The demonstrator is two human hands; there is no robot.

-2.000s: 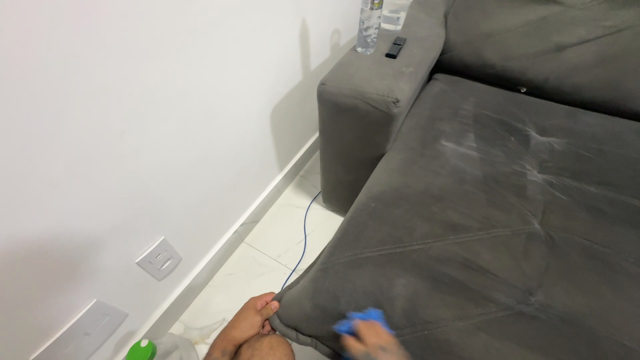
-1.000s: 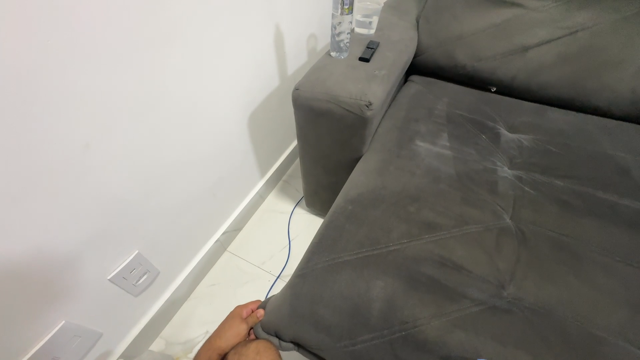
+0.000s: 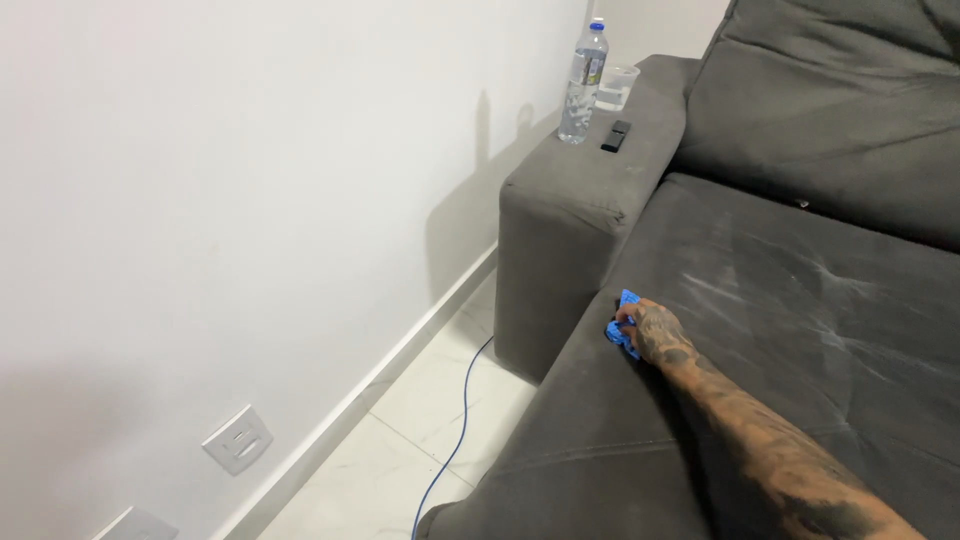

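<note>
My right hand grips a crumpled blue cloth and presses it on the grey fabric sofa seat, near the seat's left edge and just in front of the armrest. Pale streaks mark the seat to the right of the hand. My left hand is out of the frame.
On the armrest stand a plastic water bottle and a clear plastic tub, with a small black object beside them. A blue cable runs over the tiled floor. The white wall on the left carries a socket plate.
My right hand, low at the seat's front with the cloth two seconds ago and unseen one second ago, is now near the armrest. My left hand, earlier at the seat's front corner, has left view.
</note>
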